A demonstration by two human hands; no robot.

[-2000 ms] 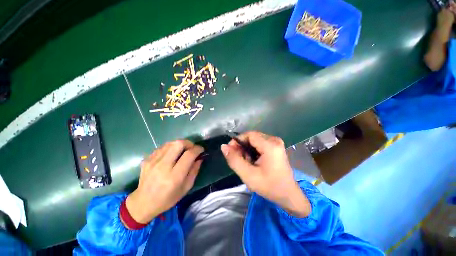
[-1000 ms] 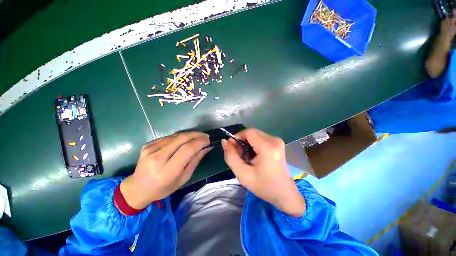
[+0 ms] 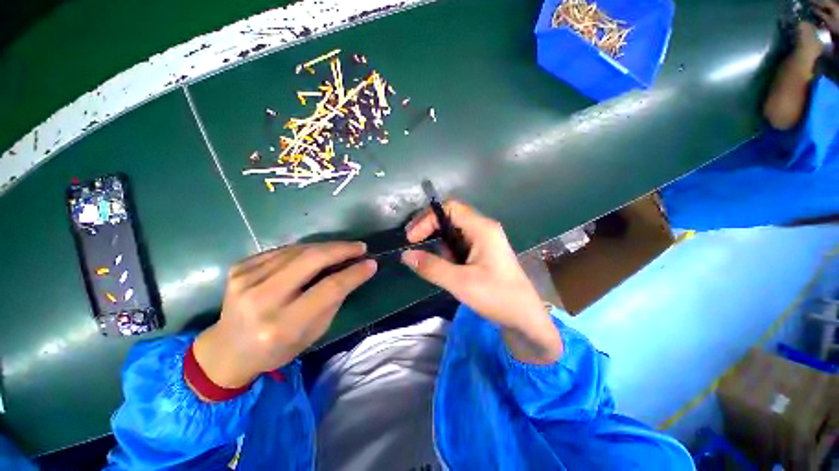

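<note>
A black phone unit (image 3: 386,241) is held on edge between my two hands, just above the bench's near edge. My left hand (image 3: 287,299) grips its left end, fingers along both sides. My right hand (image 3: 474,258) pinches its right end with thumb and finger. The right hand also holds a thin black tool (image 3: 440,213), its pale tip pointing up and away from the phone. The hands hide most of the phone. A loose heap of small flex cables (image 3: 324,129), white and yellow-orange with dark pieces, lies beyond the hands.
A waiting phone unit (image 3: 112,253), open-backed with small pale and orange pieces on it, lies at left. A blue parts bin (image 3: 598,69) with tan strips stands at upper right. A cardboard box (image 3: 612,262) is below the bench. Another person's arm (image 3: 789,87) is at far right.
The tool's tip has swung from the phone to point up and away. The right thumb and finger now hold the phone's end. The view has shifted, moving the bench items within the frame.
</note>
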